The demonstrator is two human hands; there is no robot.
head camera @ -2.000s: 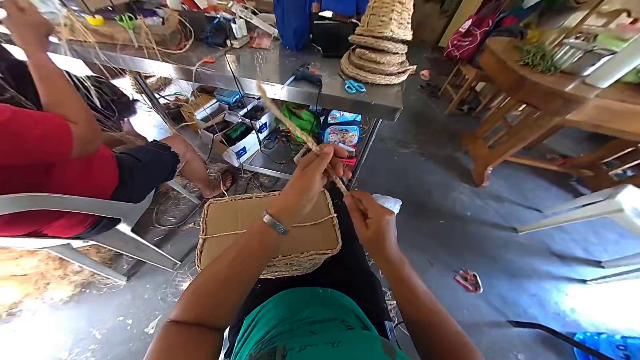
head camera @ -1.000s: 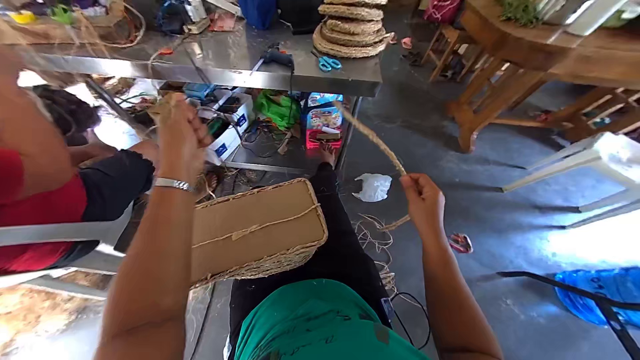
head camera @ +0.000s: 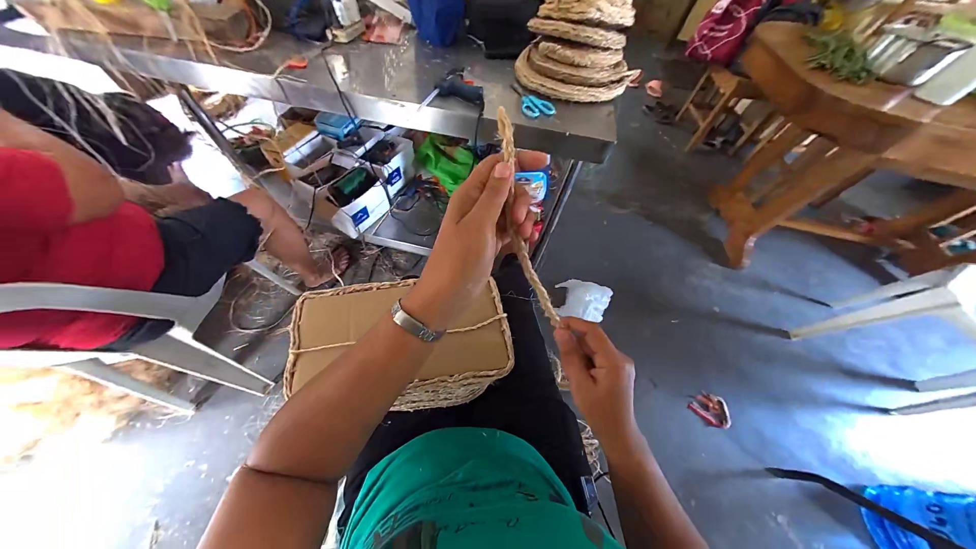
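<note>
A length of braided natural-fibre rope [head camera: 534,278] runs slantwise between my hands. My left hand [head camera: 496,198] grips it near its upper end, which sticks up past the thumb. Lower and to the right, my right hand [head camera: 598,366] pinches the rope between thumb and fingers. Across my lap, under my left forearm, lies a rectangular box of woven fibre rope with a cardboard face [head camera: 396,305] and a thin cord across it. Part of that face is hidden by my arm.
A metal workbench [head camera: 396,91] ahead holds blue-handled scissors [head camera: 537,105], a glue gun [head camera: 457,88] and stacked rope coils [head camera: 579,53]. White boxes [head camera: 366,202] stand on its lower shelf. A person in red [head camera: 91,236] sits at left on a plastic chair [head camera: 152,335]. A wooden table [head camera: 808,91] stands at right.
One second ago my hands were far apart; now they are closer together, with my left hand back over the box and the rope running between them.
</note>
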